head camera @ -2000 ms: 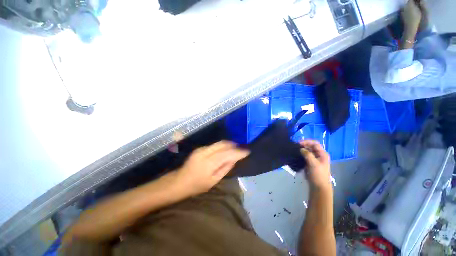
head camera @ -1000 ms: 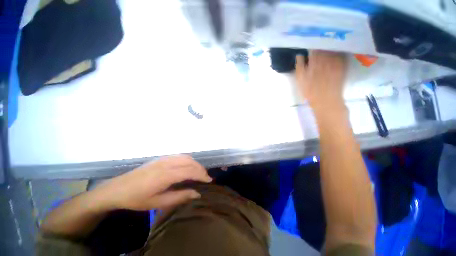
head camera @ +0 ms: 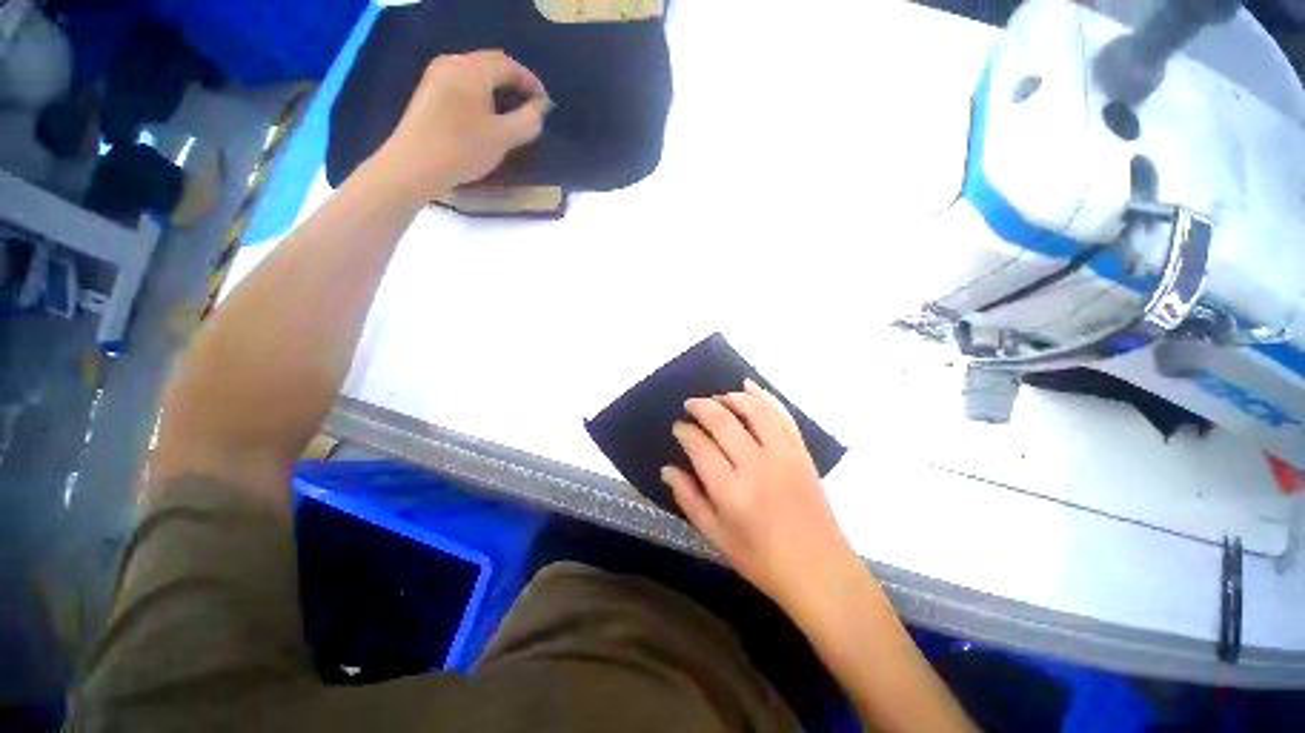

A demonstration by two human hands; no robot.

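Observation:
A small four-sided black fabric piece (head camera: 651,415) lies flat near the table's front edge. My right hand (head camera: 744,465) rests on top of it, palm down, fingers spread and slightly bent. At the upper left is a pile of larger black panels (head camera: 608,122), with tan showing at its top and lower edge. My left hand (head camera: 472,126) is over this pile, fingers curled and thumb near the index finger; whether it pinches a panel cannot be told. More black fabric (head camera: 1109,390) lies under the sewing machine arm.
The white sewing machine (head camera: 1059,186) with a blue stripe stands at the right. Slim black tweezers (head camera: 1231,602) lie near the front edge at the right. An orange-red item (head camera: 1282,473) is at the right rim. A blue bin (head camera: 472,551) holding black pieces is below the table.
The view has swung left. My left hand has moved from the front edge up to the panel pile. My right hand has left the machine arm and now lies on the small black piece.

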